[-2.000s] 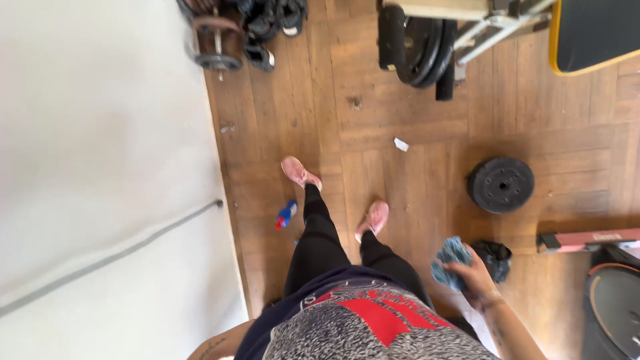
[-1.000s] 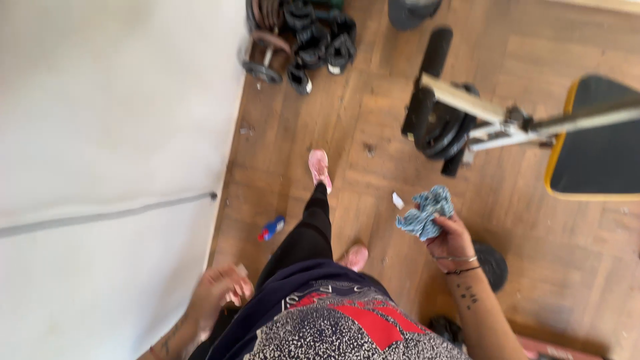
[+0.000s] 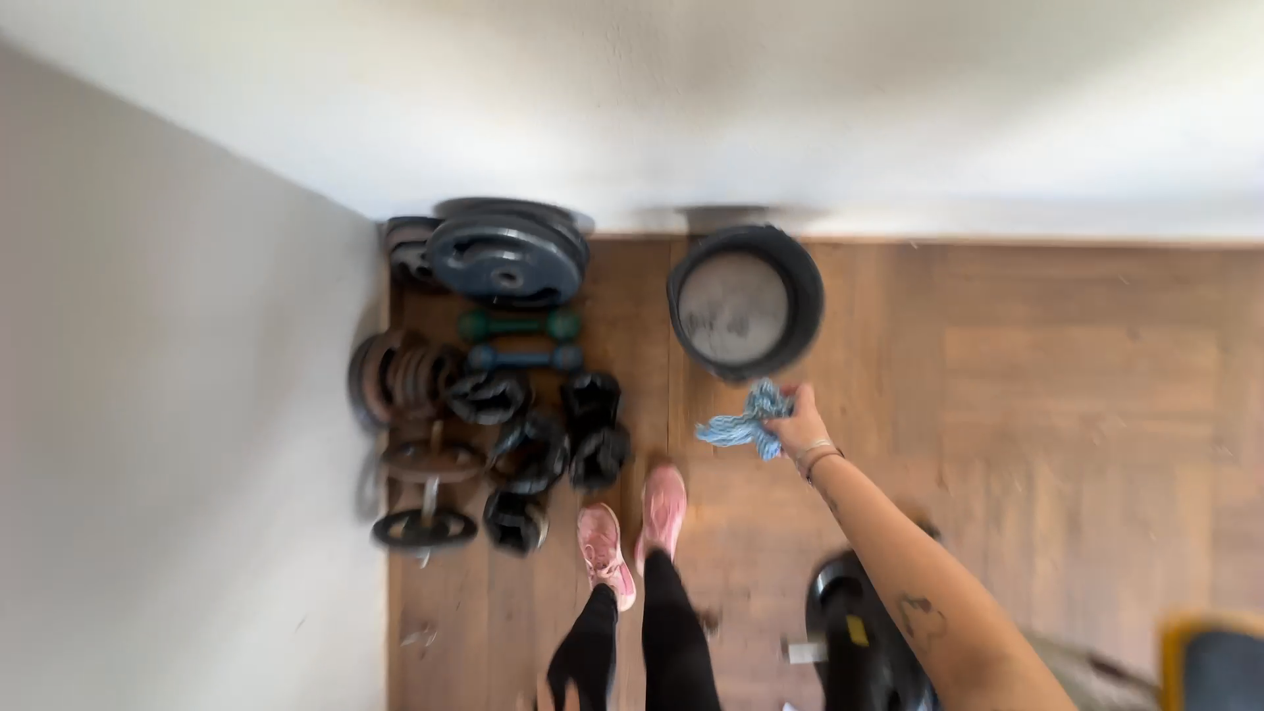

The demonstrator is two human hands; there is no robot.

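My right hand [image 3: 802, 427] grips a crumpled blue-and-white cloth [image 3: 743, 427], whose loose end hangs out to the left. Just above the cloth stands a round black bucket [image 3: 805, 296] with a pale grey bottom, close to the wall. Of my left hand only blurred fingertips [image 3: 565, 696] seem to show at the bottom edge, beside my leg; whether they hold anything is hidden. My pink shoes [image 3: 664, 504] are on the wooden floor, below and left of the cloth.
Weight plates [image 3: 509, 259] lean in the corner at left. Below them lie a green dumbbell [image 3: 518, 325], a blue dumbbell [image 3: 525, 357], black ankle weights or similar bundles [image 3: 531, 452] and a loaded dumbbell bar [image 3: 431, 499]. A black-weighted machine [image 3: 859, 632] stands at lower right.
The view has swung and moved on to the room's corner, where the bucket is now near. My right hand still holds the cloth. My left hand has mostly left the view.
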